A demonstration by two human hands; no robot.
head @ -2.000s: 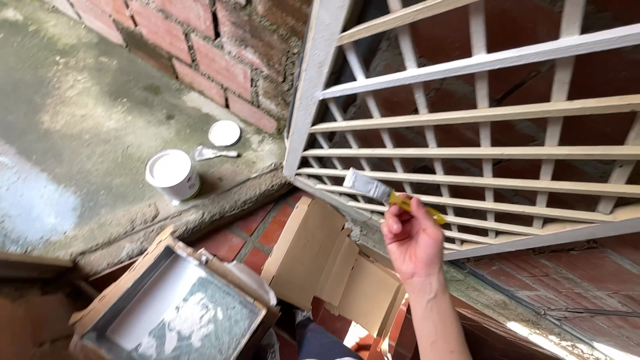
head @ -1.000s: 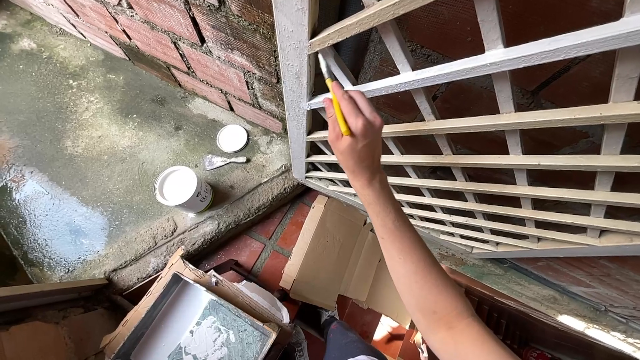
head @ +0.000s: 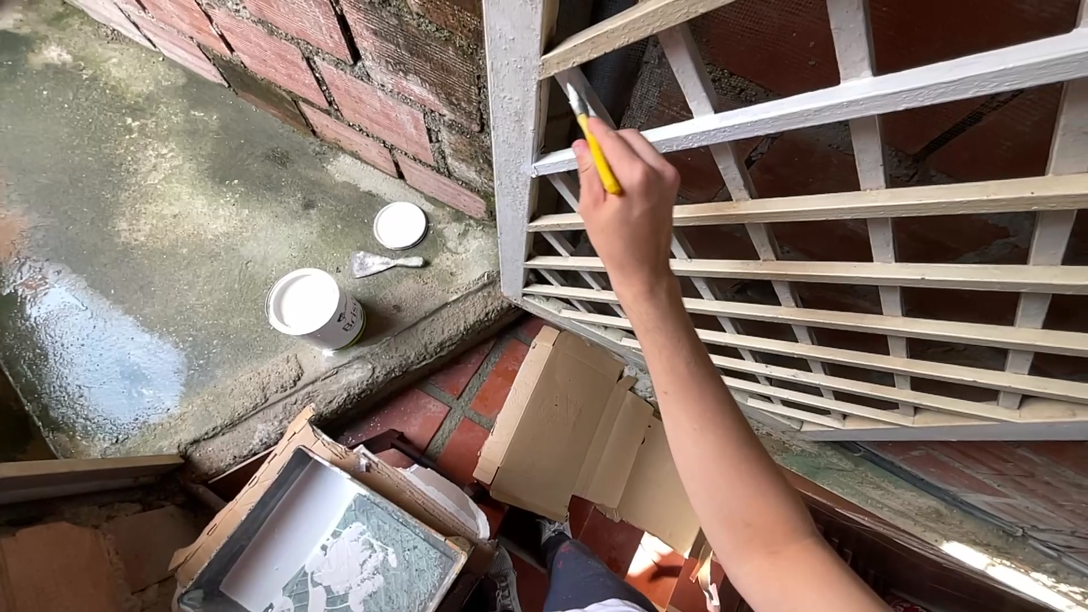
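Observation:
My right hand grips a paintbrush with a yellow handle. The brush tip rests at a thin slat near the left upright of a lattice grille, between a cream bar and a whiter, glossy bar. Several lower bars look cream. My left hand is out of view. On the concrete ledge at left, an open can of white paint stands near its round lid and a paint-smeared putty knife. Below, a paint tray holding white paint sits in a cardboard box.
A brick wall borders the concrete ledge, which has a wet, pale patch. Flattened cardboard lies on the red tile floor under the grille. My legs and shoes show at the bottom edge.
My right hand with the brush has moved from the grille's lower bars up to its upper left part. Since one second ago it has stayed near the same slat.

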